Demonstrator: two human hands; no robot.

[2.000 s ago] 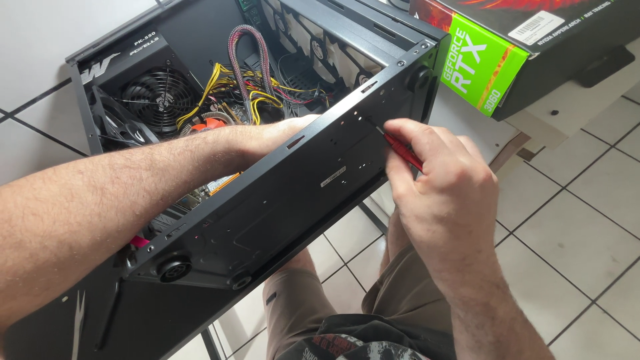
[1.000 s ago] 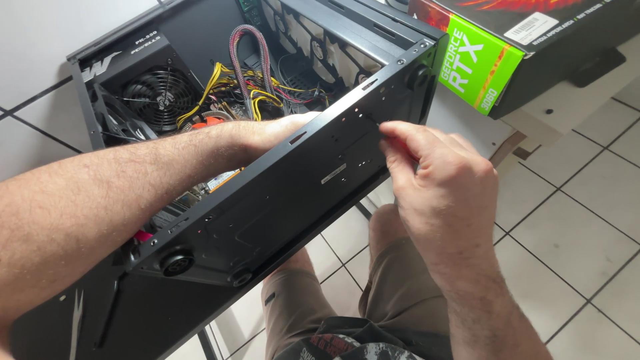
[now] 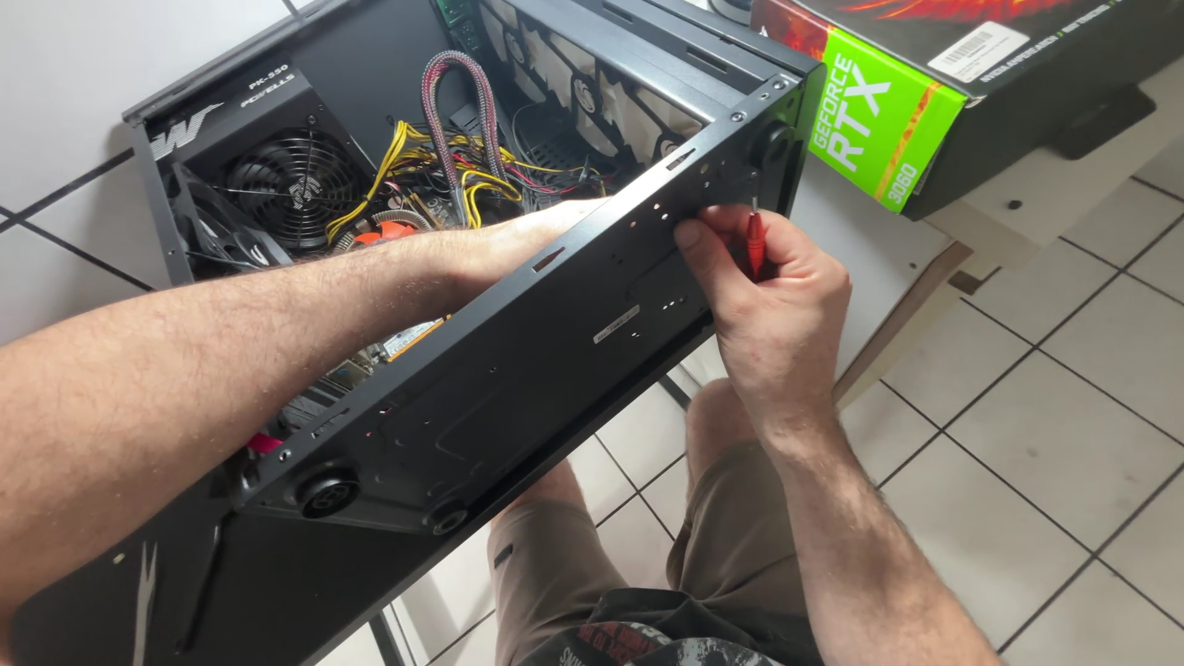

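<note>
A black computer case (image 3: 518, 370) lies on its side, its bottom panel with round feet facing me. My right hand (image 3: 772, 296) is at that panel near its right end. Its fingers hold a red screwdriver (image 3: 756, 242) whose metal tip points up, away from me. My left hand (image 3: 564, 222) reaches inside the case behind the panel edge; its fingers are hidden, so I cannot tell what they hold. Beyond my left forearm are a power supply with a fan (image 3: 301, 180), a sleeved cable loop (image 3: 458, 102), and yellow wires (image 3: 398, 157).
A graphics card box (image 3: 879, 120) stands at the right on a white surface (image 3: 860, 268). Metal tweezers (image 3: 145, 601) lie on a black panel (image 3: 277, 592) at the lower left. My legs are below the case, over a tiled floor (image 3: 1036, 444).
The red screwdriver, hidden in my right hand one second ago, shows again between the fingers and points more upward than two seconds ago. My left arm stays inside the case.
</note>
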